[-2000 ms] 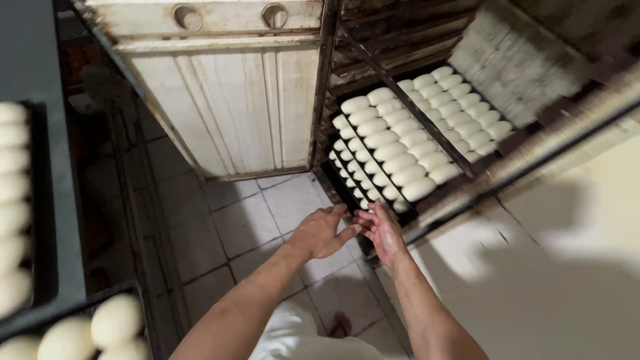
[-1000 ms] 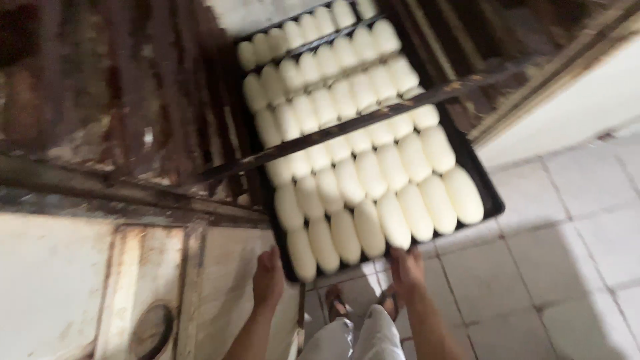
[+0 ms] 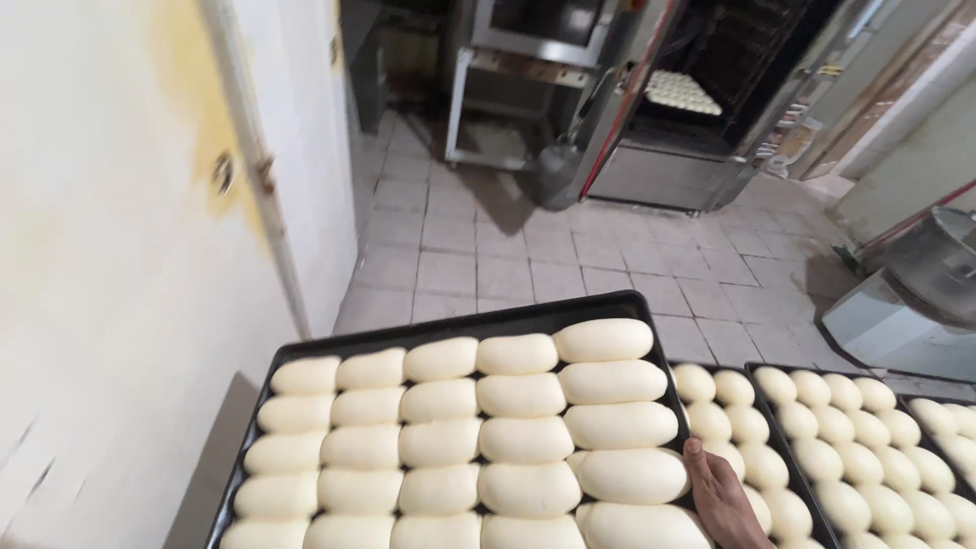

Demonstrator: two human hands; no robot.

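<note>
A black baking tray [image 3: 457, 320] full of oblong pale dough rolls [image 3: 526, 438] fills the lower middle of the head view, cut off by the bottom edge. At its right rim is my right hand [image 3: 720, 492], thumb on top of the rim and the fingers hidden below. My left hand is out of view. The rolls lie in close rows, touching one another.
More trays of round dough balls [image 3: 858, 442] stand at the lower right. Ahead is an open oven [image 3: 663, 171] with a tray of dough pieces [image 3: 681, 93] inside. A wheeled metal stand [image 3: 496, 160] is left of it, a mixer bowl [image 3: 942, 259] at right, a wall [image 3: 114, 229] at left.
One second ago the tray of oblong rolls was at the slatted rack with both hands at its near edge; now it is out of the rack. The view has swung to the room.
</note>
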